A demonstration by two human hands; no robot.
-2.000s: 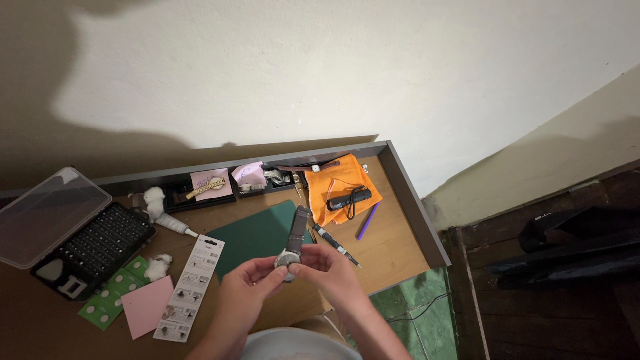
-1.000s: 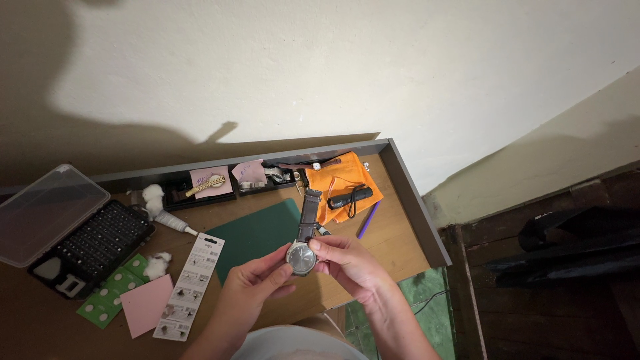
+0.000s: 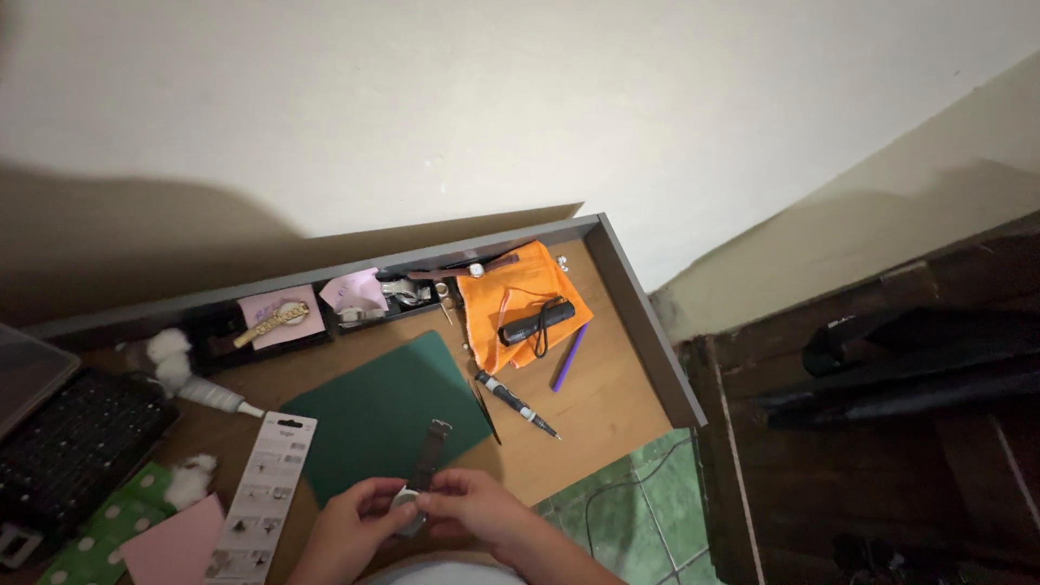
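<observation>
A wristwatch with a dark strap is held between both hands, low in the view. My left hand grips its round case from the left, thumb on the face. From the right, my right hand pinches the case near where the strap joins. The strap points up and away, its buckle over the green mat. To the right of the mat lie a precision screwdriver and thin dark tweezers.
An orange cloth bears a black flashlight; a purple stick lies beside it. Trays with a gold watch line the raised back edge. At left are a bit case, a glue-like bottle and a printed card.
The watch, held face up at the right hand's side one second ago, is now lower between both hands, with my left thumb over its face. The view has shifted.
</observation>
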